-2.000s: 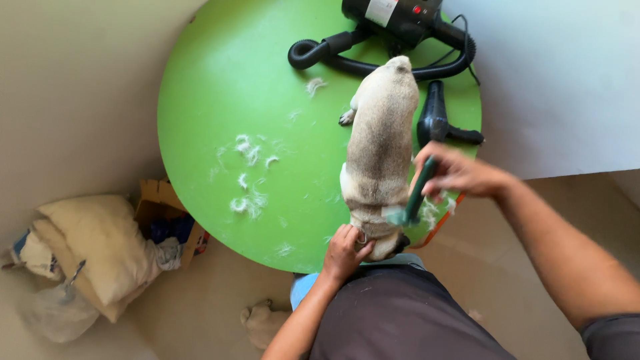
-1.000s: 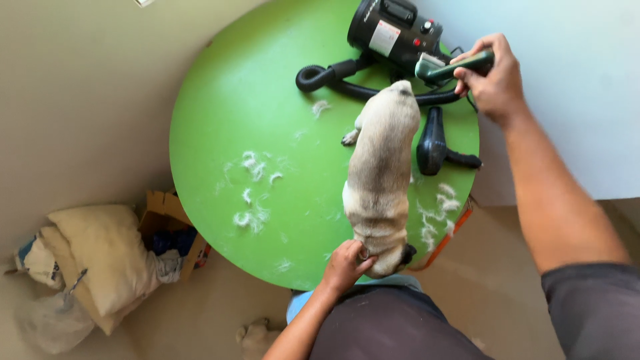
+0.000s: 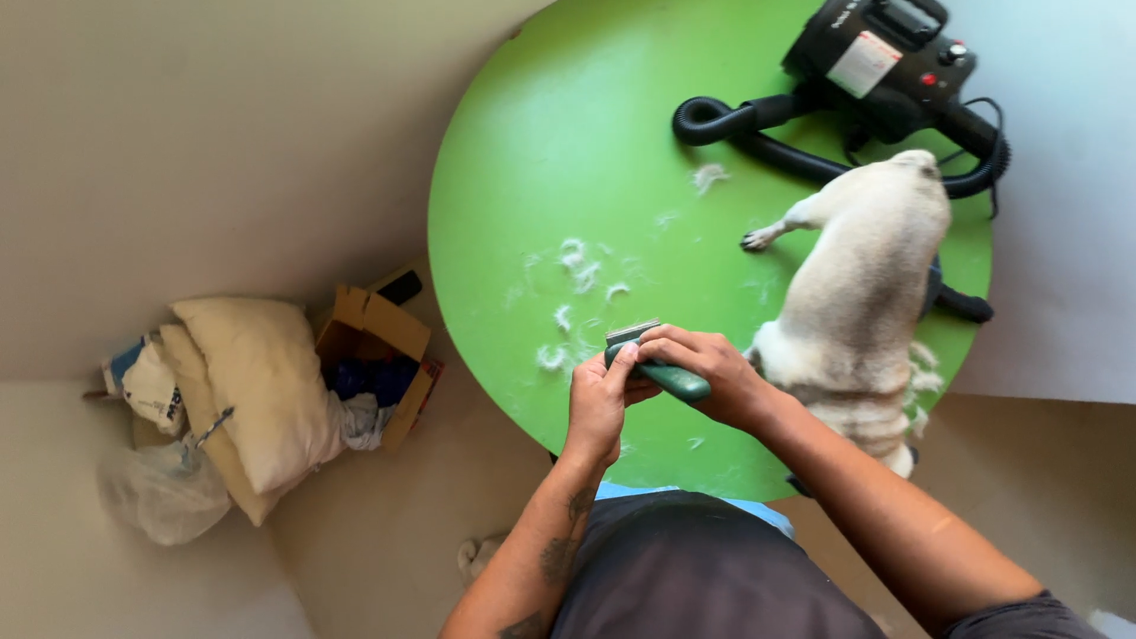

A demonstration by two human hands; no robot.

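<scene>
Both my hands meet over the near left part of the green round table (image 3: 497, 266). My right hand (image 3: 701, 364) is closed around a green-handled deshedding comb (image 3: 682, 380), whose metal edge points up and left. My left hand (image 3: 603, 390) grips the comb's head from the other side, thumb on top. To their right a pale, short-coated dog (image 3: 865, 284) stands on the table, its rump toward the blower and its head low by the near edge, mostly hidden. Neither hand touches the dog. Tufts of shed hair (image 3: 577, 266) lie on the tabletop.
A black pet blower (image 3: 887, 71) with a corrugated hose (image 3: 790, 158) sits at the table's far right. A black hair dryer (image 3: 963, 303) is partly behind the dog. On the floor at left are a cushion (image 3: 257, 382), a cardboard box (image 3: 390, 324) and a plastic bag (image 3: 164, 497).
My left hand has let go of the dog's neck area and now holds the comb's head. My right hand has brought the comb down and left from beside the blower. The dog's hind leg stretches further left.
</scene>
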